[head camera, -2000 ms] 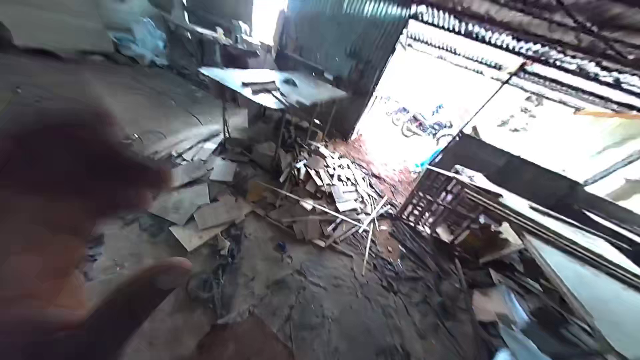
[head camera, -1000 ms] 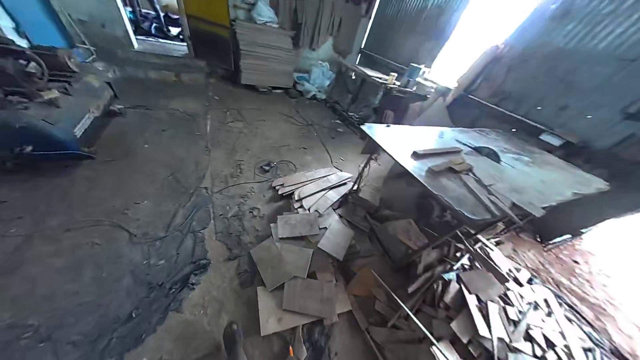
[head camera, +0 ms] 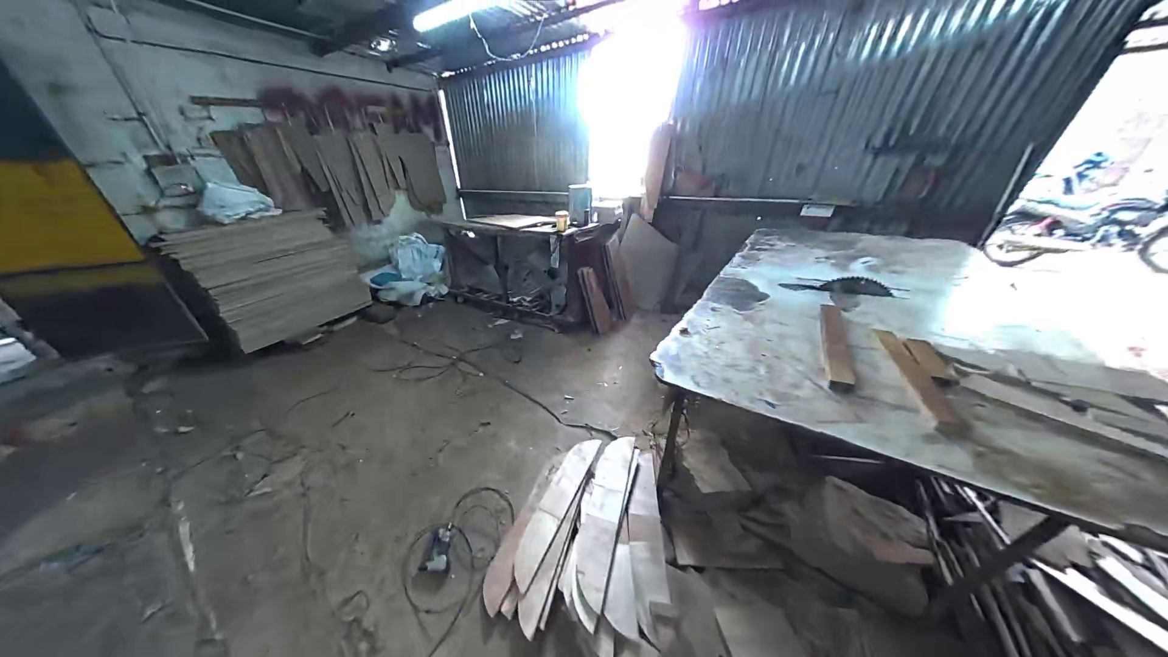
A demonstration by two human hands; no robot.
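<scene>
Neither my left hand nor my right hand shows at this moment. At the right stands a table saw with a worn metal top, and its toothed circular blade rises through the surface. Short wooden blocks and thin wood strips lie on the top. Several curved wooden pieces are stacked on the floor by the near table leg. Left of them lies a corded power tool, its cable coiled around it.
Stacked flat boards stand by the left wall. A workbench with a cup is at the back. A cable crosses the floor. Wood offcuts are heaped under the saw table. Motorcycles stand outside at right.
The view has swung left and risen toward the back wall. A blurred hand, at the left two seconds ago, is out of view.
</scene>
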